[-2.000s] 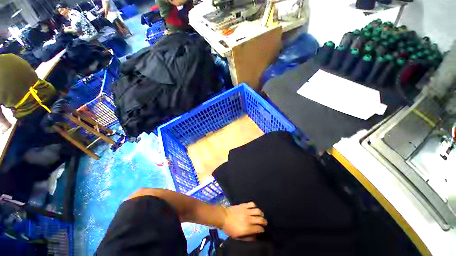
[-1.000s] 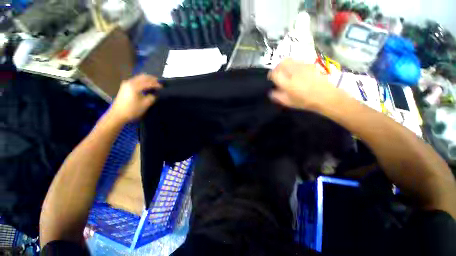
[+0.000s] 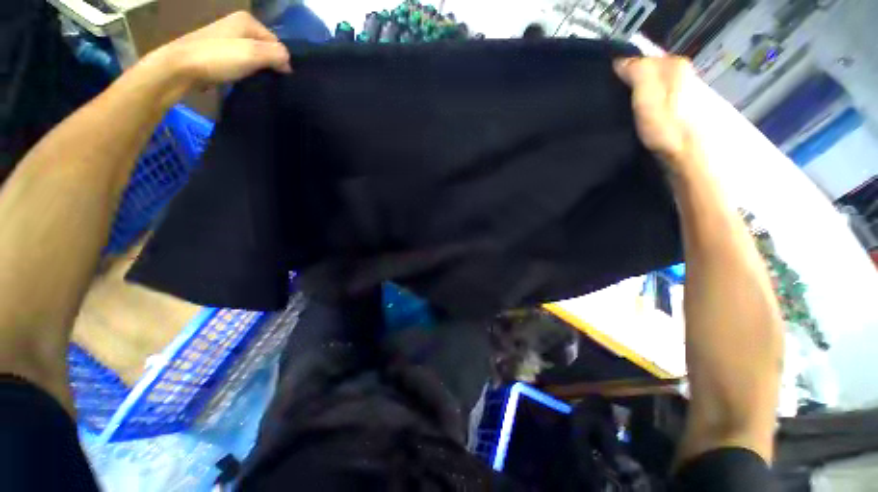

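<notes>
A black garment [image 3: 462,173] is held up and spread wide in front of me, its top edge stretched between my two hands. My left hand [image 3: 236,48] grips the top left corner. My right hand [image 3: 659,101] grips the top right corner. The lower part of the cloth hangs free over my lap. The garment hides most of the machine table behind it.
A blue crate with a brown bottom [image 3: 183,370] stands at my lower left. Another blue-rimmed crate [image 3: 505,423] is low on the right, below the table's yellowish edge [image 3: 616,346]. Thread cones with green tops [image 3: 409,24] show behind the garment. Dark cloth lies at the far left.
Two seconds ago one hand rested on the black cloth by the crate. Both hands then held a garment up; since one second ago they have risen and moved farther apart, spreading it wider.
</notes>
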